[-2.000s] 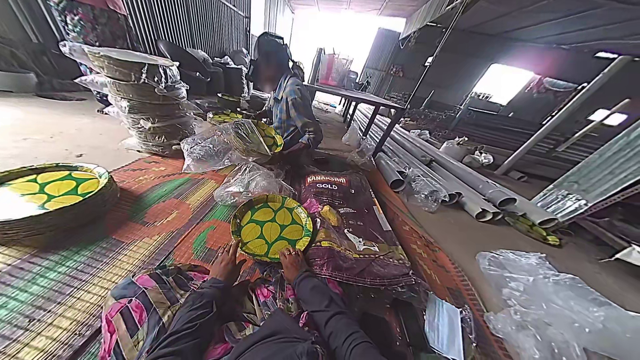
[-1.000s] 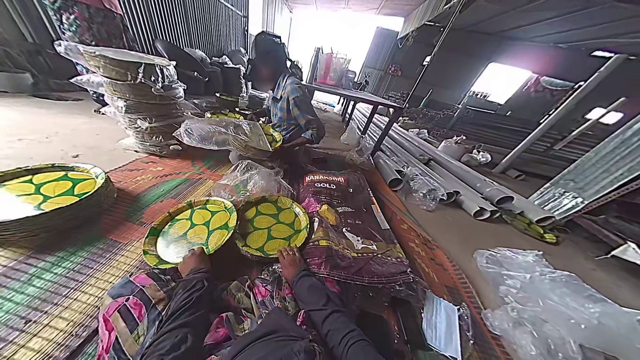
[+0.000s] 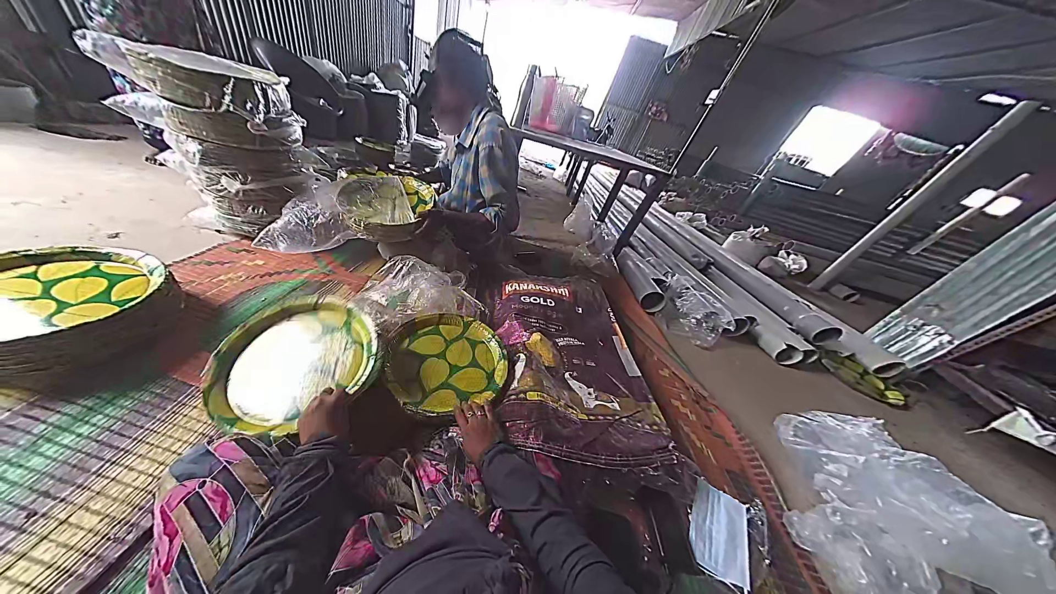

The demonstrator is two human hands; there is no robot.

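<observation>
My left hand (image 3: pixel 324 414) grips the near right rim of a round green-and-yellow plate (image 3: pixel 290 363), tilted so that its middle shines white with glare. Just right of it, a second round plate with a yellow leaf pattern (image 3: pixel 446 365) lies close to my lap, and the fingers of my right hand (image 3: pixel 478 427) rest on its near rim. Whether more plates lie under that one cannot be told. A dark printed plastic sack (image 3: pixel 577 363) lies to the right of my right hand. Crumpled clear plastic (image 3: pixel 417 289) sits just beyond the two plates.
A tall stack of the same plates (image 3: pixel 82 305) stands on the woven mat (image 3: pixel 206 445) at left. Behind are plastic-wrapped bundles (image 3: pixel 227 140) and a seated person (image 3: pixel 478 157) with plates. Grey pipes (image 3: pixel 709 289), a table (image 3: pixel 590 148) and clear plastic sheeting (image 3: pixel 907 503) are at right.
Two seconds ago both hands were at one plate. My left hand has since moved left with a separate plate, whose surface now catches the glare. My right hand has stayed at the other plate.
</observation>
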